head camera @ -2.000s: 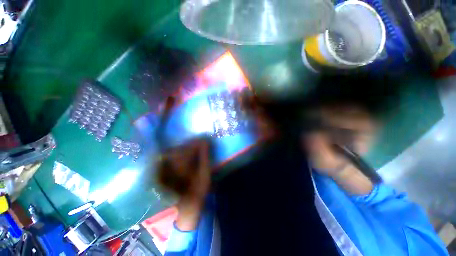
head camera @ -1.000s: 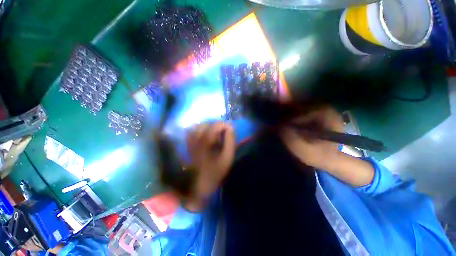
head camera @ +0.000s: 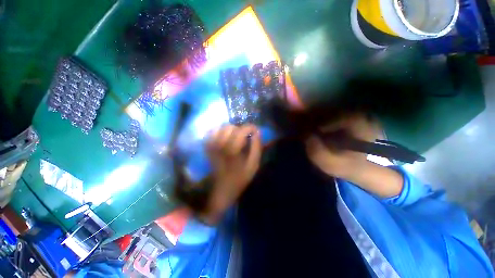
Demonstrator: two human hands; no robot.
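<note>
The dark component panel (head camera: 247, 92), a grid of small round parts, lies on the glaring square mat (head camera: 239, 43) with its orange edge. My right hand (head camera: 347, 144) is closed around a long black pen-like tool (head camera: 388, 149). The tool's working end is blurred in a dark patch by the panel's lower right. My left hand (head camera: 233, 157) is at the panel's lower left with its fingers curled. It is blurred, and I cannot tell whether it holds anything.
A dark spiky component pile (head camera: 163, 38) lies beyond the mat. At left are a grey bumpy panel (head camera: 77, 95), a small part cluster (head camera: 120, 138) and a white slip (head camera: 61, 178). A white tub with a yellow band (head camera: 374, 19) stands at upper right. A blue device (head camera: 49, 244) sits lower left.
The whole view has shifted, and the lamp rim has left the top edge. Since the oldest frame my left hand has come nearer the panel. Over the last second both hands have barely moved.
</note>
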